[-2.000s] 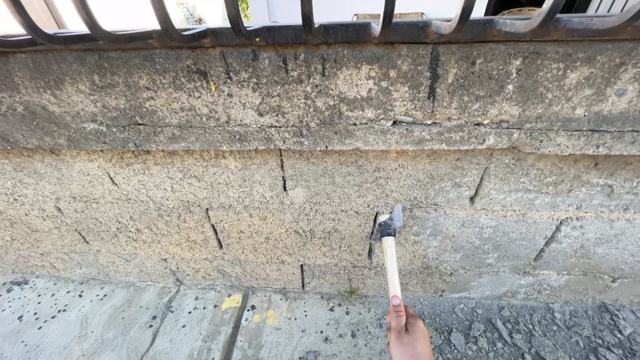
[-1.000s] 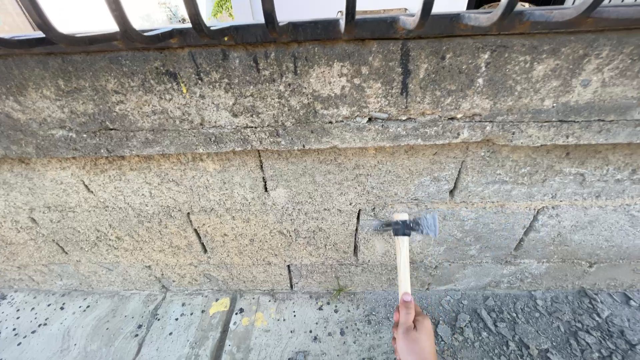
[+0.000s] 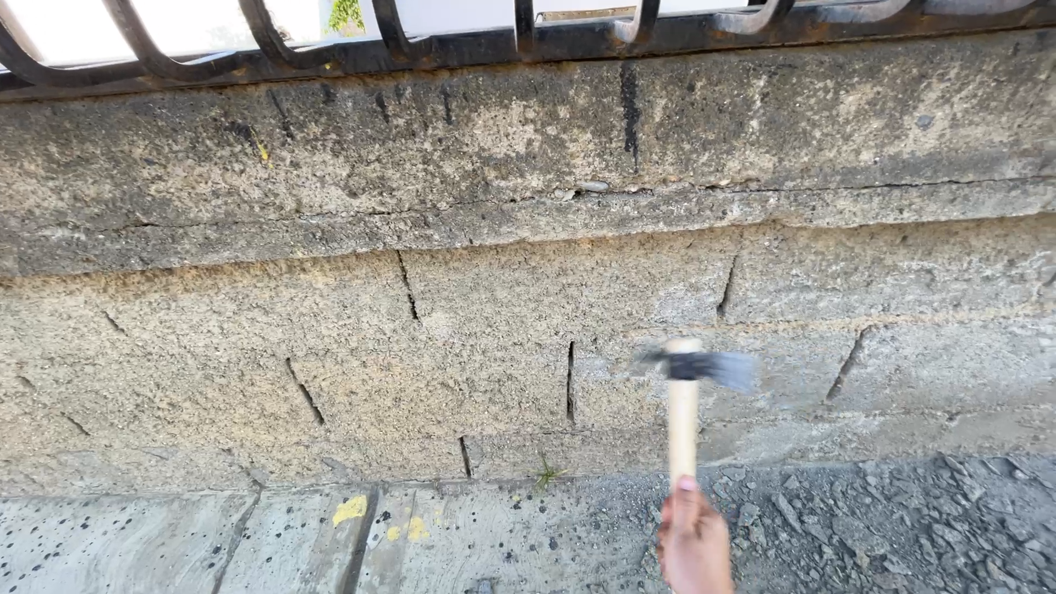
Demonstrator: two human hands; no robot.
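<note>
My right hand (image 3: 695,540) is closed around the pale wooden handle of a small hammer with a broad blade (image 3: 683,412), at the lower right of centre. The tool stands upright, its dark metal head blurred, with the flared blade pointing right and a narrower end pointing left. Behind the head is a rough concrete block wall (image 3: 495,305), with a dark vertical joint just left of the tool. Whether the head touches the wall cannot be told. My left hand is out of view.
Broken grey chips (image 3: 874,516) lie on the ground at the lower right. A concrete pavement (image 3: 124,536) with yellow paint spots runs along the wall's foot. Above, a worn concrete ledge (image 3: 495,157) juts out below a black metal railing (image 3: 462,49). A small weed (image 3: 547,473) grows at the base.
The hammer's head, beside the dark vertical joint two seconds ago, is now to the right of it. My right hand has kept its grip on the handle.
</note>
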